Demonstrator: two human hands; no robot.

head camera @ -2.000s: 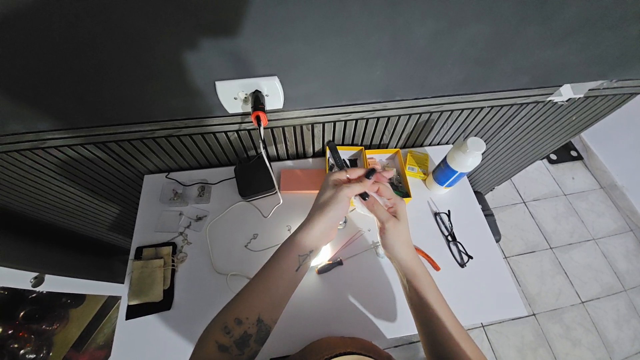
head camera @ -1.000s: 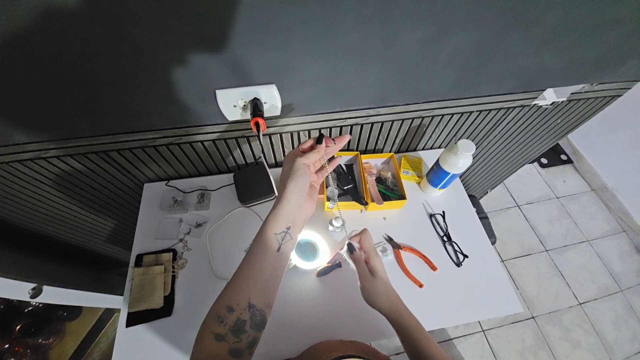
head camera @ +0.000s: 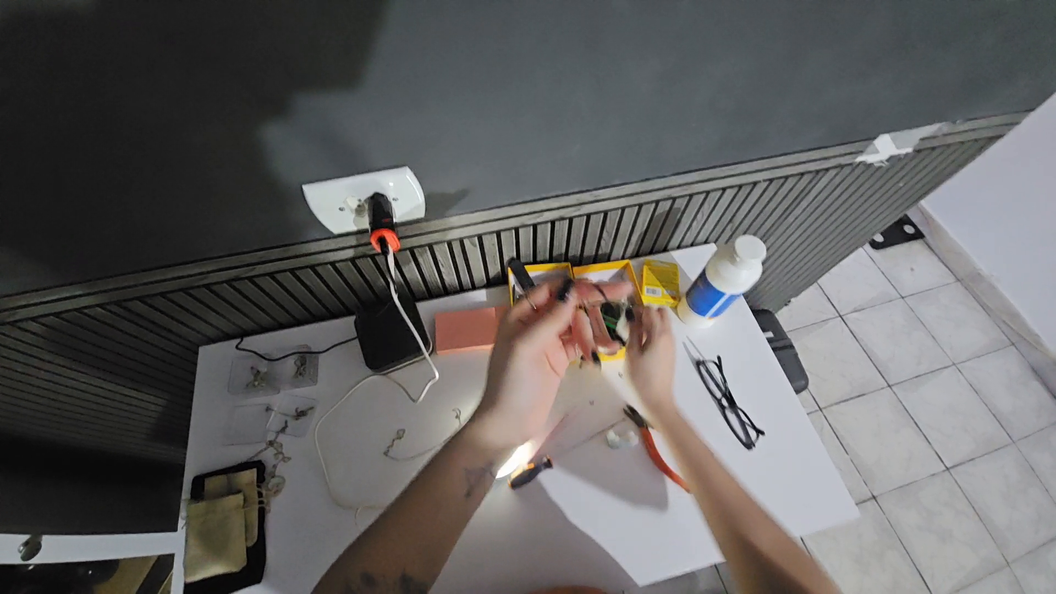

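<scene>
My left hand (head camera: 536, 346) is raised over the table with fingers spread and partly curled; a fine chain seems to run at its fingertips, though blur hides how it is held. Close beside it on the right, my right hand (head camera: 652, 355) has its fingers bent together near a small pale item, too blurred to name. Behind both hands stand yellow boxes (head camera: 606, 271) with small tools and supplies inside. Orange-handled pliers (head camera: 656, 450) lie below my right hand. A small screwdriver (head camera: 530, 473) rests beside a bright light (head camera: 516, 459), partly behind my left forearm.
A white bottle (head camera: 724, 276) and black eyeglasses (head camera: 726, 403) are at the right. A salmon-coloured block (head camera: 464, 330), a black box-shaped device (head camera: 389, 334) and a white cable (head camera: 322, 458) lie left of centre. Small clear bags (head camera: 252, 375), jewellery chains (head camera: 276, 470) and beige pouches (head camera: 214, 536) occupy the far left.
A second ago my hands were apart, with a chain hanging between them. My right hand has moved up beside my left, and the lit round lamp face is now mostly hidden.
</scene>
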